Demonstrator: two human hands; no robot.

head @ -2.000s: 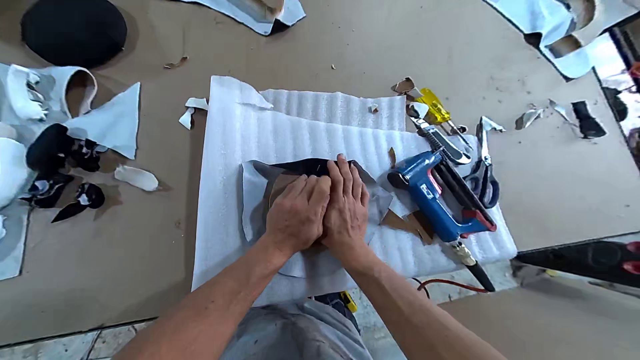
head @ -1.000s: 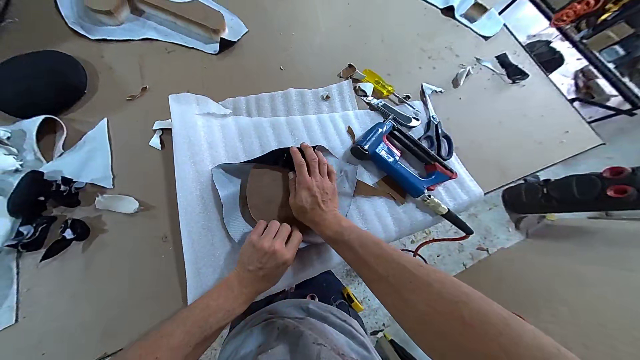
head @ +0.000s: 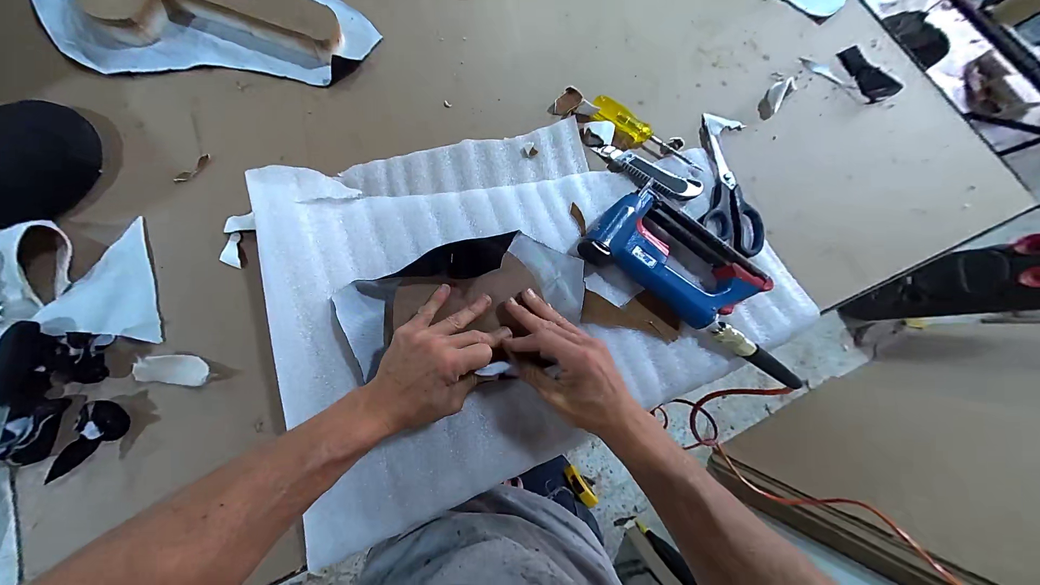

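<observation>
A brown board panel (head: pixel 475 292) lies on a black-faced, pale-backed fabric piece (head: pixel 357 321), on white foam sheeting (head: pixel 309 244). My left hand (head: pixel 435 353) presses on the panel's left part with fingers spread. My right hand (head: pixel 569 361) bears on the right near side, its fingertips close to the left hand's, where the near fabric edge is folded up. What the fingertips pinch, if anything, is hidden. Right of the fabric lies a blue pneumatic staple gun (head: pixel 670 260). Beyond it are a utility knife (head: pixel 658 175), scissors (head: pixel 727 203) and a yellow-handled screwdriver (head: pixel 621 120).
A black padded oval (head: pixel 45 162) lies at far left, above pale fabric scraps (head: pixel 114 284) and black scraps (head: pixel 61 357). A fabric-edged shaped panel (head: pixel 252 49) is at the top left. A red air hose (head: pixel 780 496) hangs off the near right. Stacked boards (head: pixel 886 439) stand lower right.
Both hands were together on the fabric's middle, then apart with the left at the near left edge. Now they are close together at the near edge. The view has shifted.
</observation>
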